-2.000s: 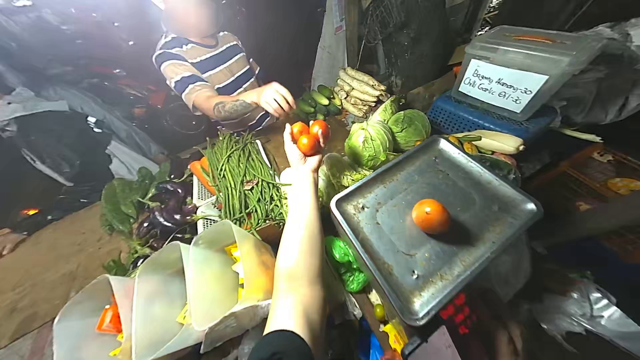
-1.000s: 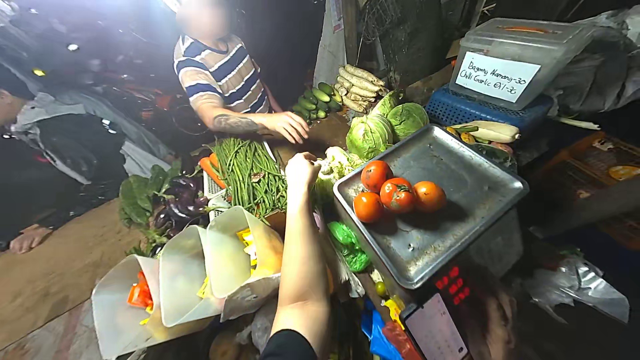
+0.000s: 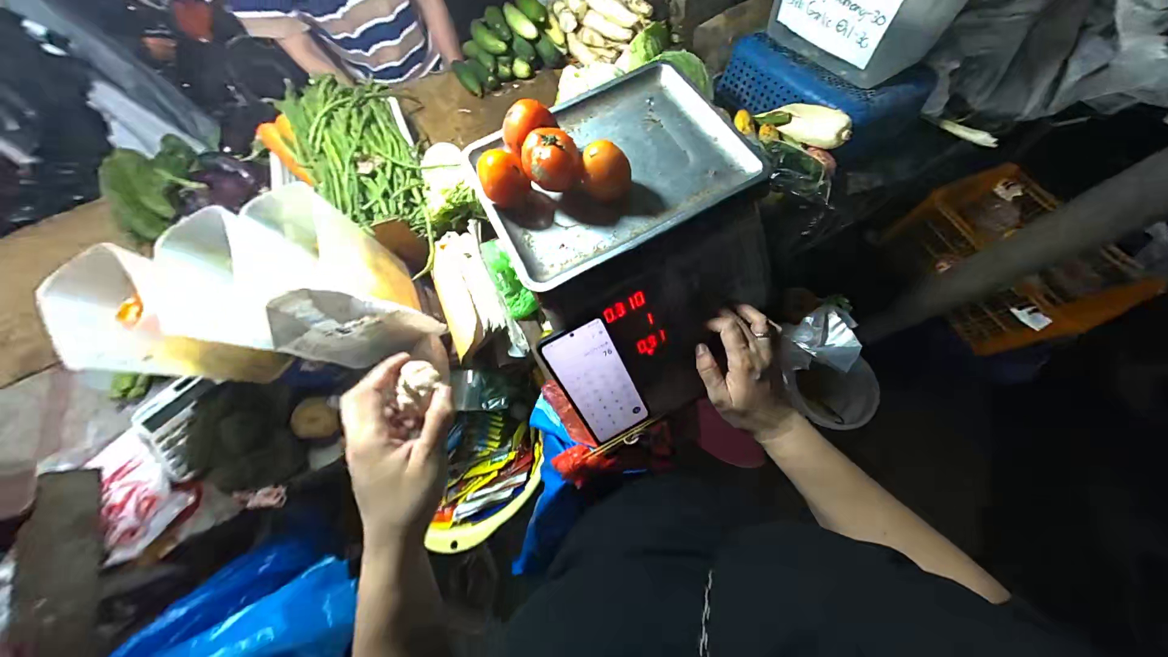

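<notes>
Several red tomatoes (image 3: 552, 159) lie at the left end of the metal tray (image 3: 657, 137) of a digital scale. Below the tray, the scale's dark body (image 3: 703, 260) shows lit red figures. My right hand (image 3: 746, 370) rests by the right part of the scale's front, fingers spread, a ring on one, with nothing seen in it. Lower left of the scale, my left hand (image 3: 399, 429) is closed around a pale, lumpy thing (image 3: 418, 379), possibly garlic. A phone (image 3: 595, 381) with its screen lit leans against the scale's front, between my hands.
White plastic containers (image 3: 214, 283) stand at left, near green beans (image 3: 351, 155) and leafy greens (image 3: 137, 187). Cucumbers (image 3: 511, 41) and pale root vegetables (image 3: 607, 27) lie at the back. A blue basket (image 3: 757, 78) holds a clear box; an orange crate (image 3: 1058, 265) sits right. A person (image 3: 365, 36) is across the counter.
Two seconds ago one tomato lay on the tray and a hand held several others; now they lie together there. My left hand has drawn back, and my right hand shows. The view has tilted down.
</notes>
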